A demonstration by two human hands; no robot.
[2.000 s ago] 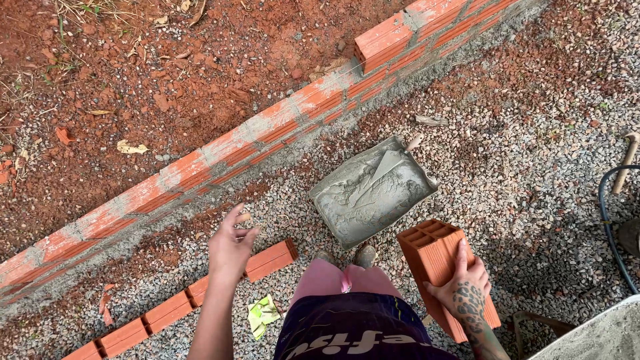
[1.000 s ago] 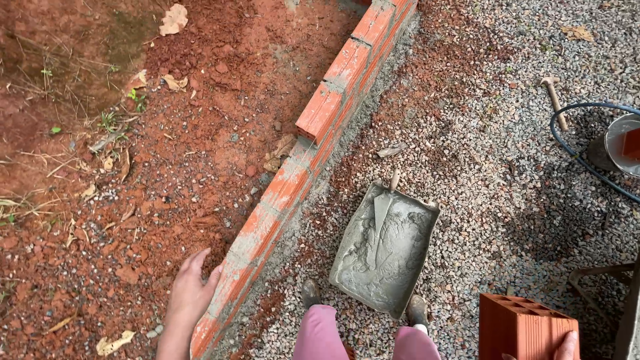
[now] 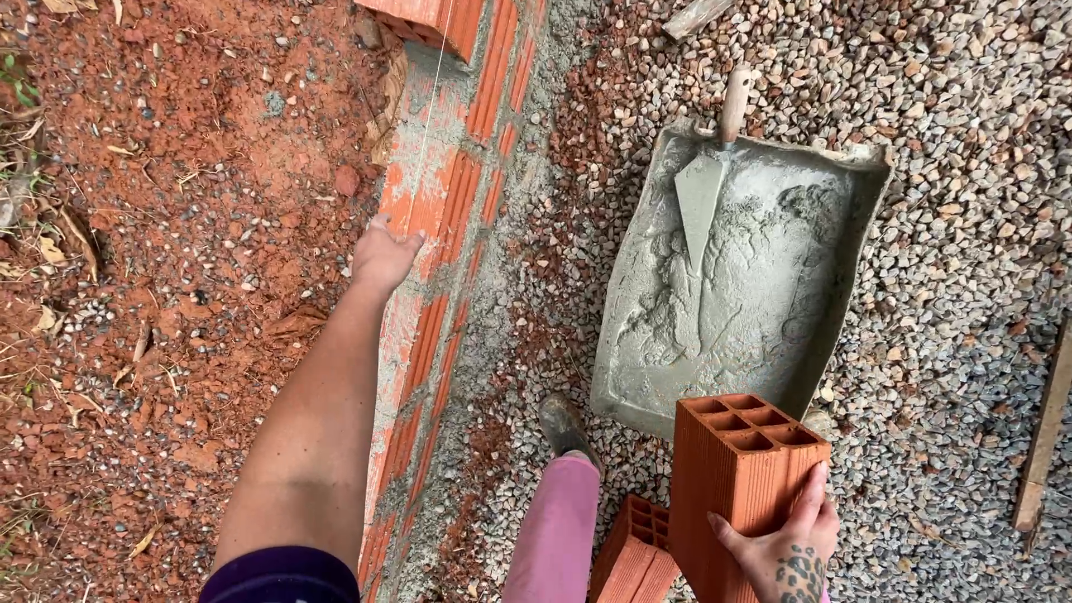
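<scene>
My right hand (image 3: 787, 532) grips a hollow clay brick (image 3: 737, 494), its open cells facing up and away from me, at the lower right. My left hand (image 3: 385, 255) reaches to the top of a low brick wall (image 3: 419, 335) at a thin string line (image 3: 429, 126); its fingers are spread, and whether they touch the string or the wall I cannot tell. Beyond the brick in my hand lies a mortar tray (image 3: 611, 335) of wet grey mortar, with a pointed trowel (image 3: 702, 201) resting in it, wooden handle over the far rim.
Another hollow brick (image 3: 632, 561) lies by my leg. One laid brick (image 3: 435, 21) stands a course higher on the wall at the top. Red soil (image 3: 209, 251) borders the wall's left side, gravel (image 3: 963, 209) its right. A wooden strip (image 3: 1047, 427) lies at the right edge.
My left hand has moved onto or just over the wall top. The brick has stayed in my right hand. The view has shifted and turned strongly toward the wall.
</scene>
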